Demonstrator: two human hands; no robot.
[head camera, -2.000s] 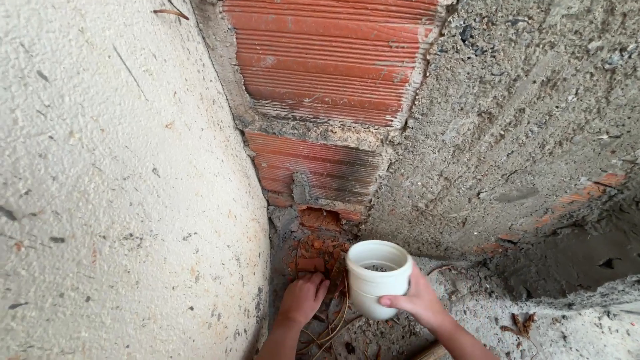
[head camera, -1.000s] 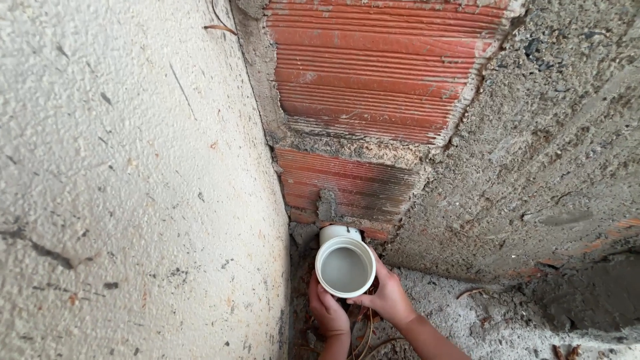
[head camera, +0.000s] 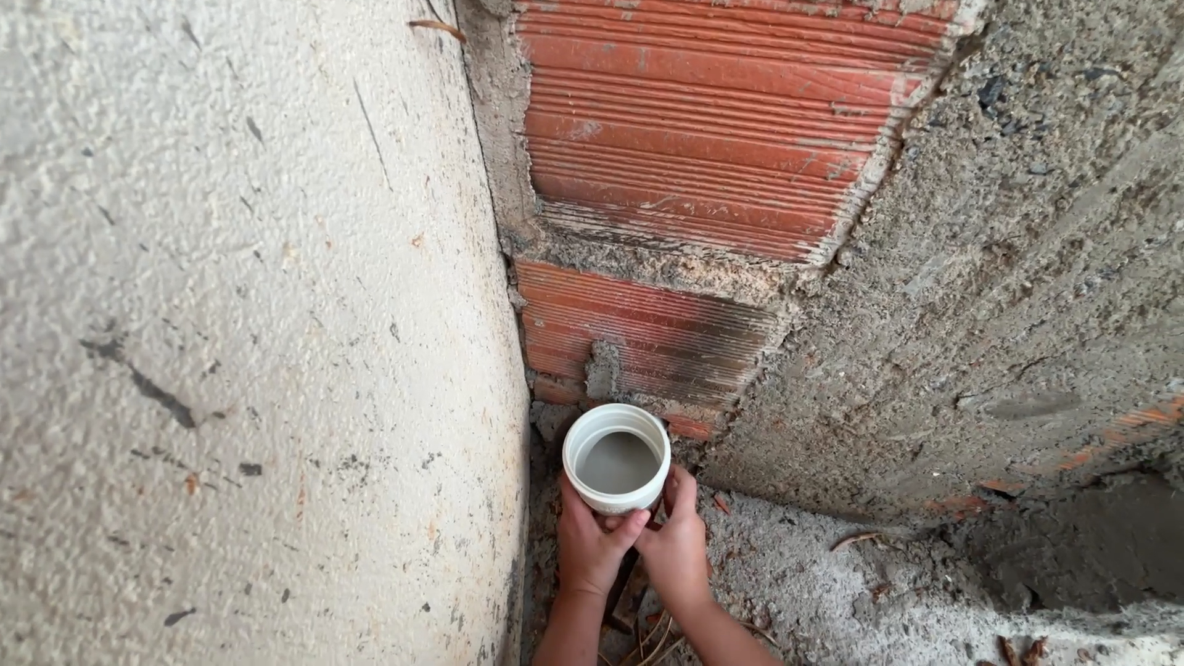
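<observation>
Between my hands is a white plastic pipe fitting (head camera: 617, 500), its round open mouth facing up toward me. My left hand (head camera: 589, 546) grips its left side and my right hand (head camera: 675, 541) its right side, with the fingertips close together at the front. Behind the fitting stands the lower red hollow brick (head camera: 638, 314) of the wall, which carries a dab of grey mortar (head camera: 602, 370). The fitting covers the wall's foot, so its far side and the hole there are hidden.
A white textured wall (head camera: 277, 324) rises close on the left. Rough grey cement render (head camera: 925, 370) slopes along the right. Dry stems (head camera: 652, 638) lie below my hands, and dark wet mortar (head camera: 1091, 546) is at the lower right.
Two seconds ago only my right hand held the fitting while my left was at the hole in the brick foot. Now both hands hold the fitting, at the wall's foot.
</observation>
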